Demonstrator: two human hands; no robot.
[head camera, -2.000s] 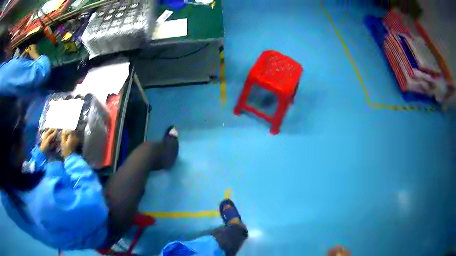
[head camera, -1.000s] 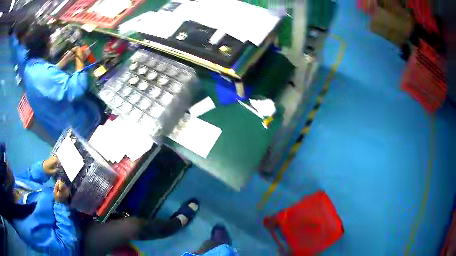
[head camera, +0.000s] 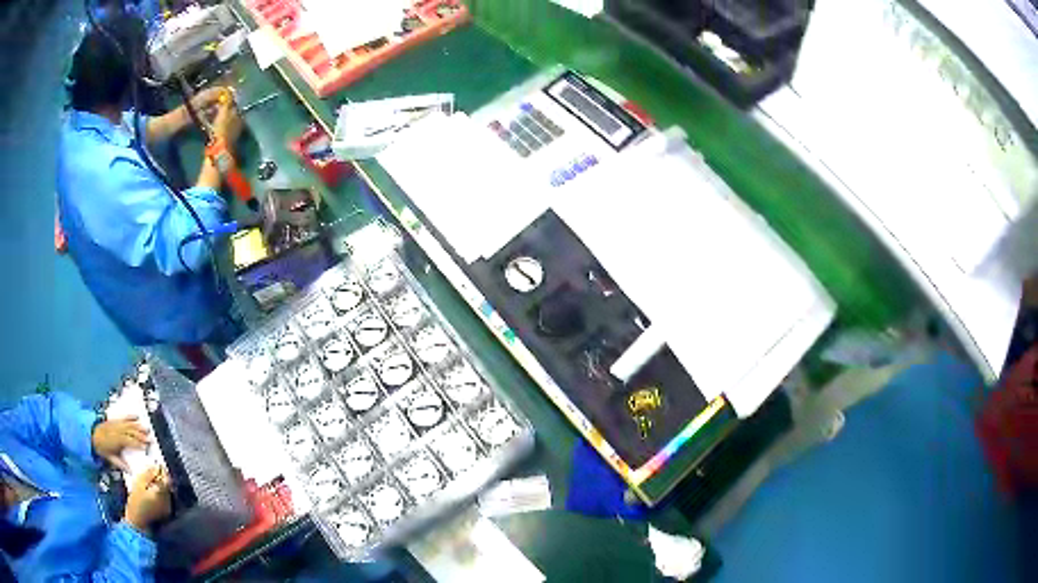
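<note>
Neither of my hands is in the picture. A stack of clear parts trays (head camera: 393, 393) lies nearest in front, on the green bench. Its top tray holds rows of round silvery-white parts with dark rims. Beside it, on a raised shelf with a coloured strip along its edge, lies a black board (head camera: 558, 308) with one round part and a small white strip on it. White papers (head camera: 717, 245) lie against the board, and a calculator (head camera: 546, 128) stands at their far end.
A person in a blue smock (head camera: 137, 228) works at the bench, upper left. Another person's hands (head camera: 123, 438) rest on a white sheet over stacked trays, lower left. A red crate (head camera: 330, 46) lies at the top. A white board (head camera: 911, 125) stands at upper right. Blue floor shows at lower right.
The view has swung and moved closer to the bench. The tray stack and black board now look larger and more central. The red stool and yellow-lined aisle have left the picture.
</note>
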